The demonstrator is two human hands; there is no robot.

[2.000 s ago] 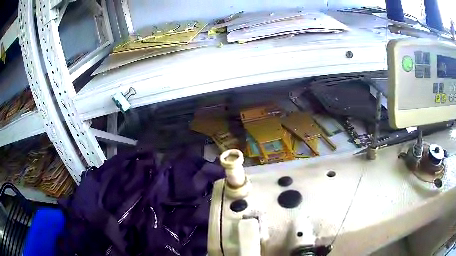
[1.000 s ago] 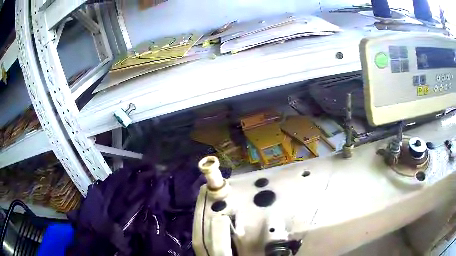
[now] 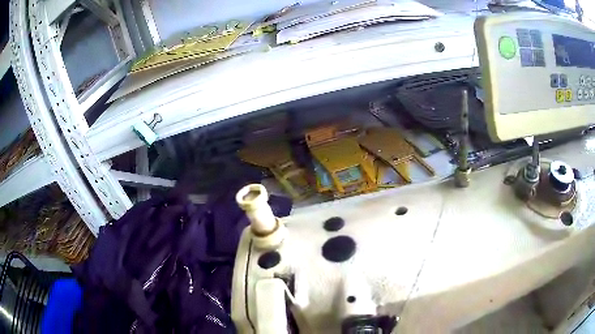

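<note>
No hand is in the picture. The cream head of the sewing machine [image 3: 391,254] lies across the lower right. A cream-brass knob [image 3: 258,210] stands on its left end. The dark tension assembly [image 3: 365,323] is cut off by the bottom edge. A thin thread runs down over the arm. Dark purple garment pieces [image 3: 163,261] lie heaped left of the head, with pale glints on them. The needle area is out of view. The control panel [image 3: 538,78] with a green round button stands at the upper right.
A blue bin [image 3: 62,306] and a black curved frame [image 3: 19,293] are at lower left. White perforated posts [image 3: 62,130] rise at left. A shelf edge with a teal clip [image 3: 147,129] crosses behind, yellow-brown templates [image 3: 342,160] beneath it. A metal guide post [image 3: 463,140] stands on the arm.
The camera view has shifted. The machine head sits further left than two seconds ago, and the shelf and panel sit higher in the picture. No hand has appeared. The cloth heap looks much the same.
</note>
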